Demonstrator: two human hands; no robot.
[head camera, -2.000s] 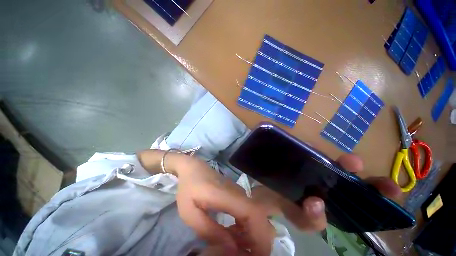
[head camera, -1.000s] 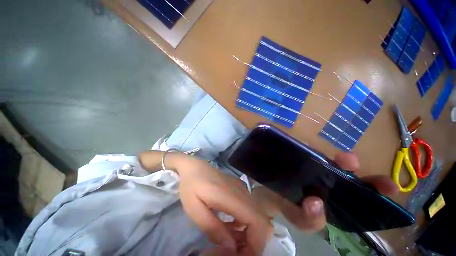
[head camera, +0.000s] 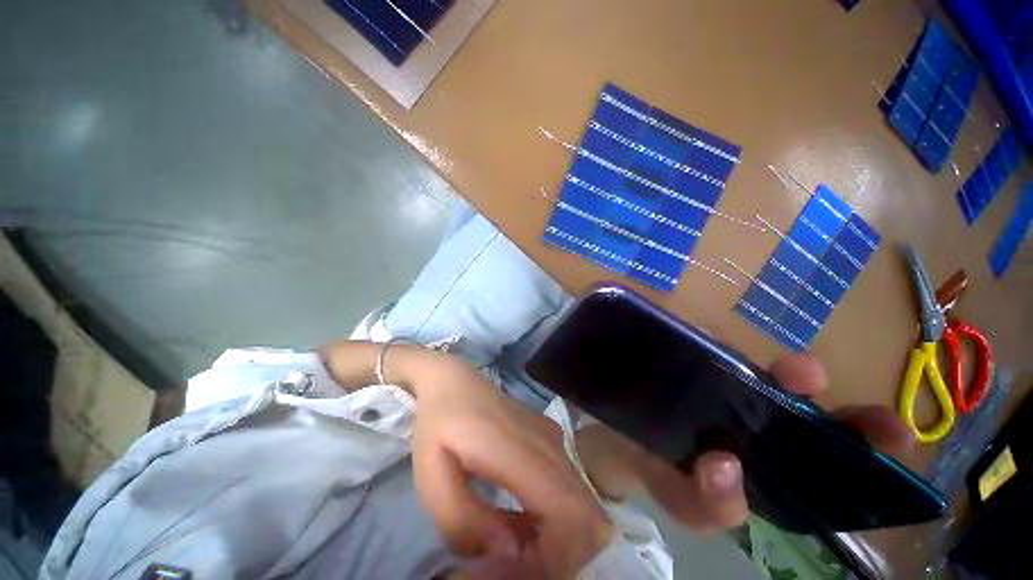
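Note:
My right hand (head camera: 719, 476) holds a dark glossy smartphone (head camera: 680, 397) slantwise, thumb on its near edge and fingertips on its far edge. My left hand (head camera: 504, 465), with a bracelet at the wrist, is beside it, fingers loosely bent and apart; I see nothing in it. It partly covers the right hand and wrist. Beyond the phone, a larger blue tabbed solar cell (head camera: 643, 187) lies flat with thin wires at its sides. A smaller cut solar cell (head camera: 808, 266) lies to its right, also with wires.
The tan table (head camera: 521, 68) holds scissors (head camera: 931, 351) with yellow and red-orange handles, more cut cells (head camera: 935, 96) near a blue tray (head camera: 1002, 45), and a dark cell on a pale backing board (head camera: 425, 79). A black box with a yellow label (head camera: 997, 474) is at lower right. Grey floor (head camera: 227, 170) lies left.
The view has shifted slightly, so the table items appear a little further right. Both hands and the phone keep nearly the same pose.

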